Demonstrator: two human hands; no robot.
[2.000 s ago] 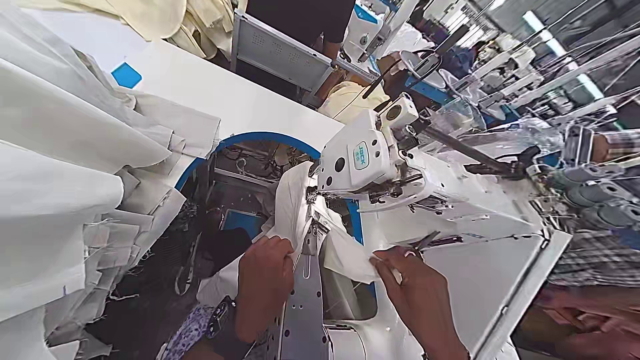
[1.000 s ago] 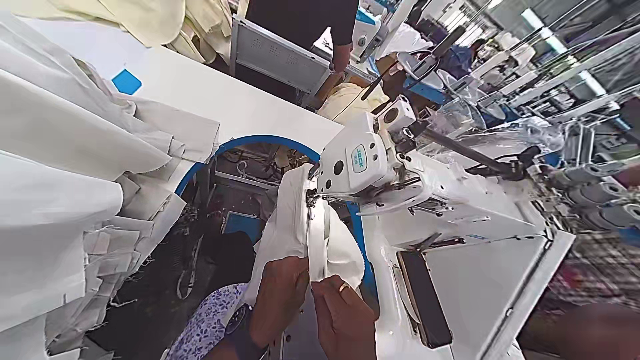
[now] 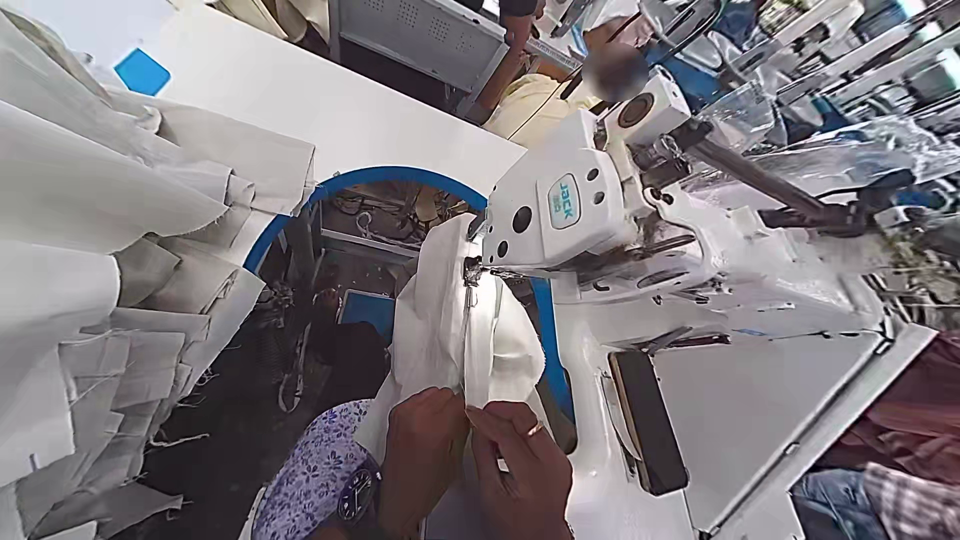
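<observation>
Below the head of a Jack industrial sewing machine [image 3: 559,206], white fabric [image 3: 431,315] runs lengthwise under the presser foot [image 3: 472,271]. My left hand [image 3: 424,442] pinches the near end of the fabric, a watch on its wrist. Close beside it, my right hand [image 3: 521,465], with a ring on one finger, grips the same folded edge between thumb and fingers. The two hands nearly touch in front of the needle area. The fabric's lower part is partly hidden behind my hands.
Stacked white fabric pieces [image 3: 157,337] with frayed edges hang at the left. A white table [image 3: 337,97] has a blue-edged cutout. A dark rectangular object [image 3: 649,420] lies on the machine bed at the right. Another person's arm [image 3: 506,60] shows at the top, by yellow cloth [image 3: 529,109].
Two seconds ago my hands were apart on either side of the fabric; they are now together at its near edge. The dark object, visible one second ago, is not seen in the oldest frame.
</observation>
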